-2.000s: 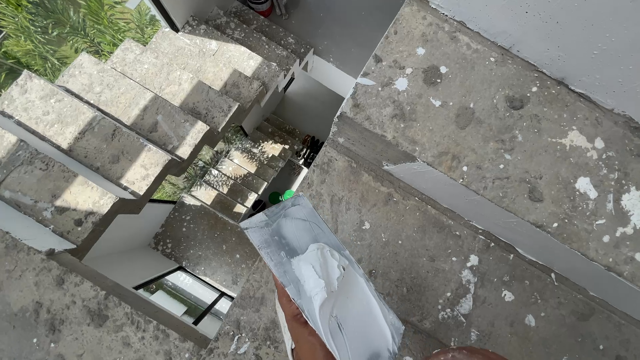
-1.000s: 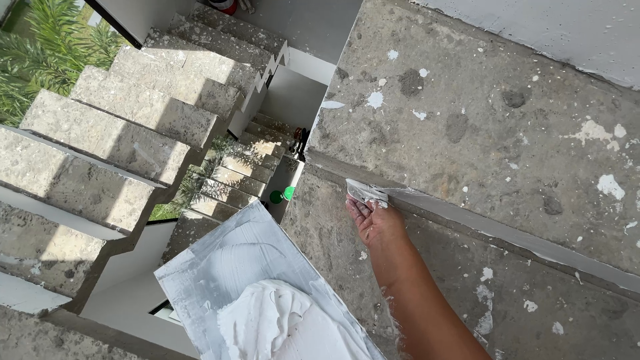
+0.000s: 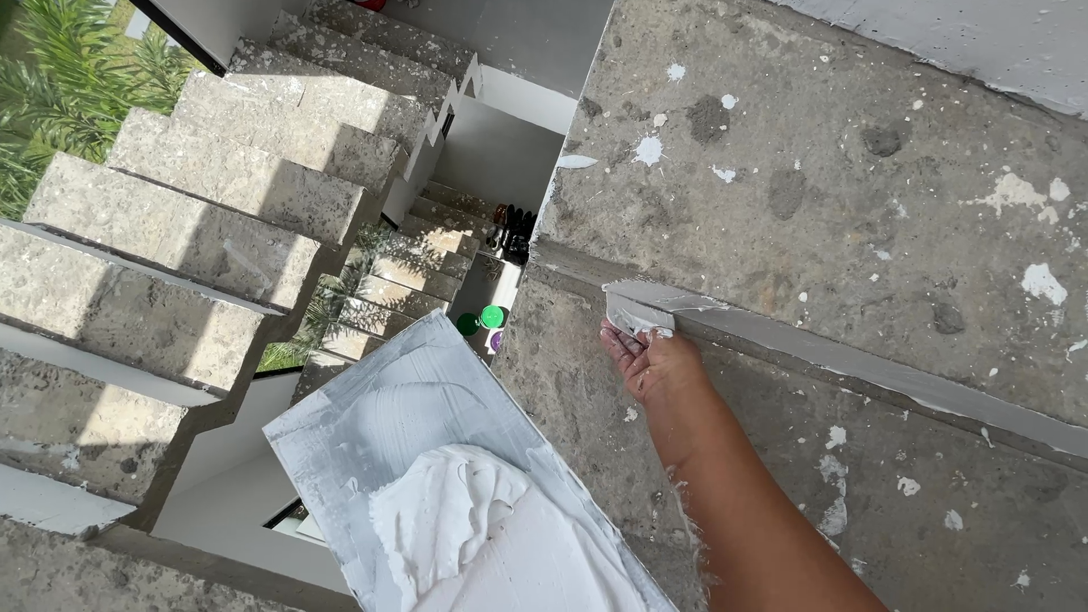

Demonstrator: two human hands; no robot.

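Note:
My right hand [image 3: 642, 357], smeared with white compound, grips a putty knife [image 3: 639, 311]. Its blade lies against the riser [image 3: 748, 330] of a concrete step, near the riser's left end, where the face is partly coated white. At the lower middle, a flat metal plate [image 3: 408, 365] carries a thick mound of white compound [image 3: 484, 527]. My left hand is out of the frame, so its hold on the plate cannot be seen.
Spattered concrete treads [image 3: 816, 195] fill the right side. Beyond their open edge lies a deep stairwell with lower steps [image 3: 408, 272] and green round objects [image 3: 491, 317]. Another concrete flight [image 3: 170, 204] runs along the left, beside plants [image 3: 68, 76].
My right hand, at the bottom edge two seconds ago, has come up to the riser with the putty knife. The plate has shifted left and lower, and my left hand has left the view.

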